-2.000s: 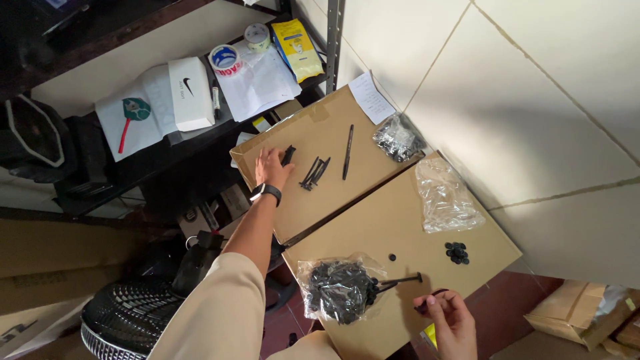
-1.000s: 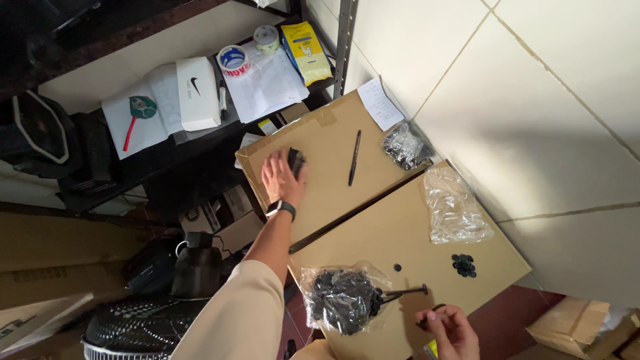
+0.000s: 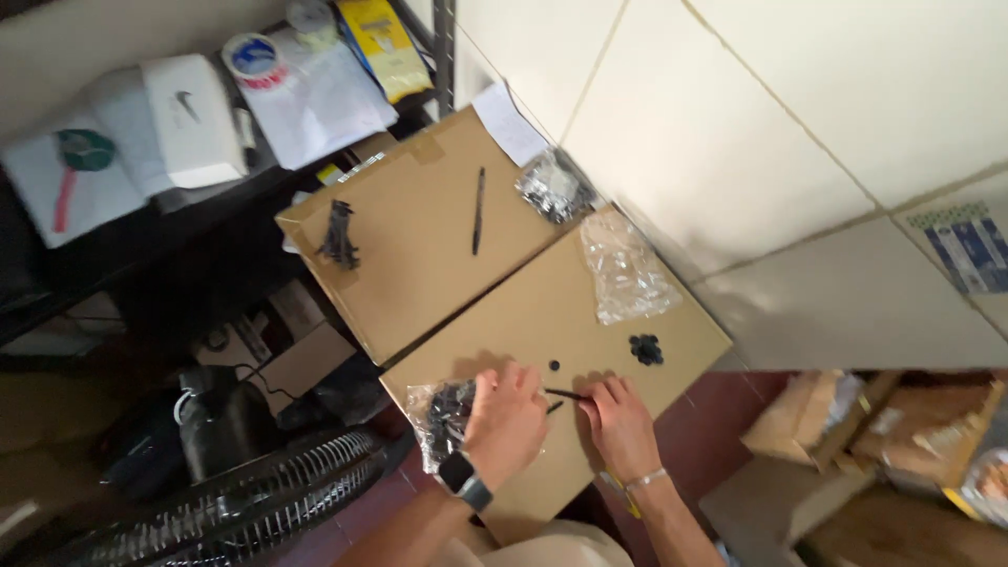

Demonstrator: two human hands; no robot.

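My left hand point(image 3: 508, 417), with a watch on its wrist, is over the clear plastic bag of black parts point(image 3: 441, 417) at the front of the nearer cardboard box; its fingertips and what they may hold are hidden. A thin black plastic piece point(image 3: 565, 394) runs to the fingers of my right hand point(image 3: 618, 417), which pinch its end. Another thin black piece point(image 3: 555, 407) shows just below it. A small black disc point(image 3: 554, 365) lies above my hands, and a cluster of black discs point(image 3: 646, 350) lies further right. A bundle of black pieces point(image 3: 339, 236) rests on the farther box.
The farther cardboard box point(image 3: 409, 291) bears a black pen point(image 3: 478, 211), a bag of small parts point(image 3: 556, 187) and a paper sheet point(image 3: 509, 124). An empty-looking clear bag point(image 3: 626, 268) lies near the tiled wall. A black fan point(image 3: 260, 504) stands at lower left, below a shelf with papers.
My left hand has moved from the farther box to the bag on the nearer one. The black pieces that were spread on the farther box two seconds ago are now bundled at its left.
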